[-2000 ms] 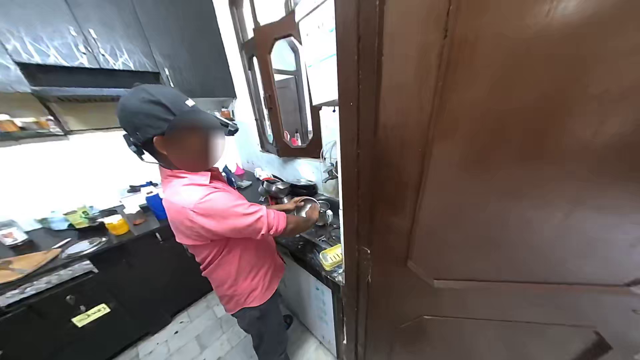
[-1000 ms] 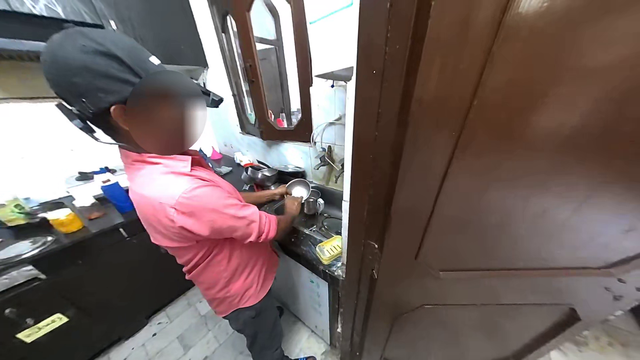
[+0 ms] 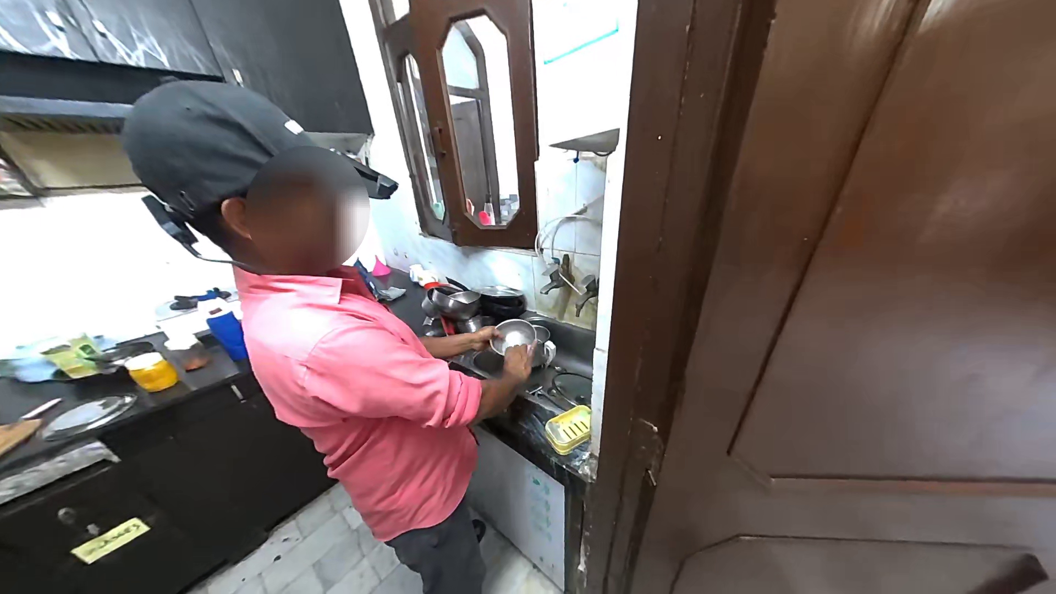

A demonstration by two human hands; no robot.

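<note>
Neither my left hand nor my right hand shows in the head view. Another person in a pink shirt (image 3: 355, 363) and a dark cap stands at the sink. That person's one hand (image 3: 485, 338) grips the rim of a steel bowl (image 3: 513, 333), while the other hand (image 3: 518, 363) is at the bowl's near side. A steel mug (image 3: 546, 353) is behind the bowl, in the sink (image 3: 573, 351). Steel pans (image 3: 456, 304) and a lidded pot (image 3: 502, 301) are stacked on the counter beyond.
A brown wooden door (image 3: 874, 330) fills the right side. On the counter edge lies a yellow soap dish (image 3: 568, 429), below two taps (image 3: 587, 290). The left counter holds a yellow-orange jar (image 3: 152, 372), a blue container (image 3: 226, 330) and a steel plate (image 3: 89, 416).
The other person's hands have shifted about the steel bowl, which stays over the sink. The view has moved closer to the person since the earliest frame.
</note>
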